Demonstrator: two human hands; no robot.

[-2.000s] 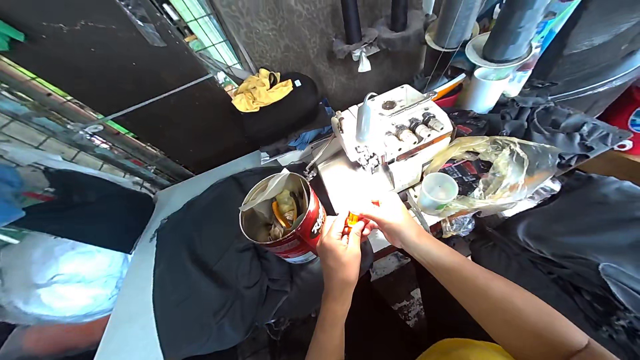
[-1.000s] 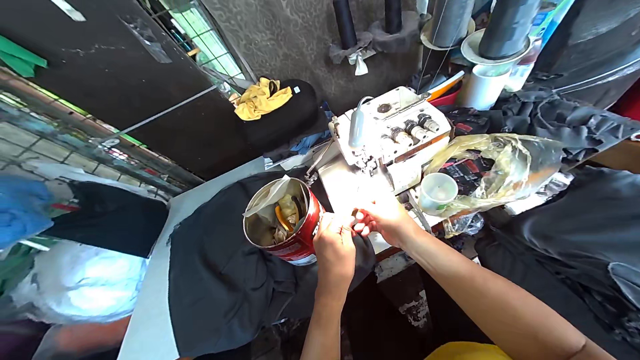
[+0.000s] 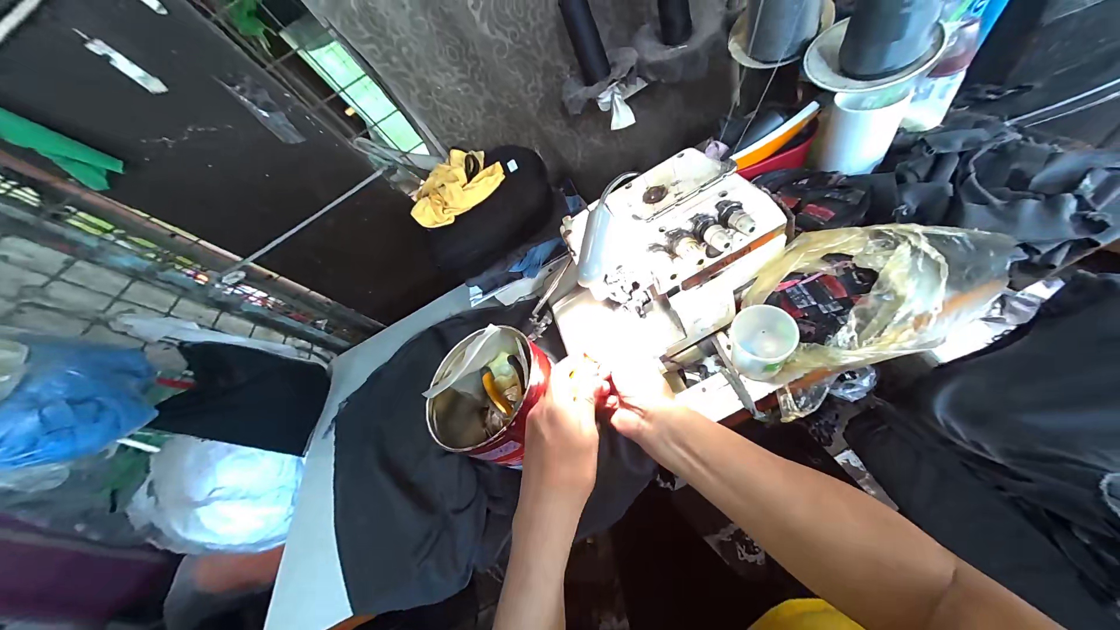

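Observation:
My left hand [image 3: 564, 420] is beside the red tin can [image 3: 503, 444], its fingers curled around a small yellow-orange thing that glare mostly hides. My right hand [image 3: 637, 401] meets it from the right, fingertips together at the left fingers; whether it grips the same thing cannot be told. Both are in bright light just before the white overlock sewing machine [image 3: 691, 219]. Inside the can are an orange-handled tool [image 3: 496, 392] and a pale strip. Under the can lies dark fabric [image 3: 394, 516].
A clear plastic cup [image 3: 764, 341] and a yellowish plastic bag [image 3: 927, 289] stand right of the hands. Thread cones [image 3: 884, 44] rise behind the machine. A yellow cloth [image 3: 457, 188] lies on a black padded thing. Dark fabric [image 3: 1032, 420] heaps at the right.
The small yellow-orange thing, plain between my fingers two seconds ago, is now mostly lost in glare. My hands remain close together beside the can.

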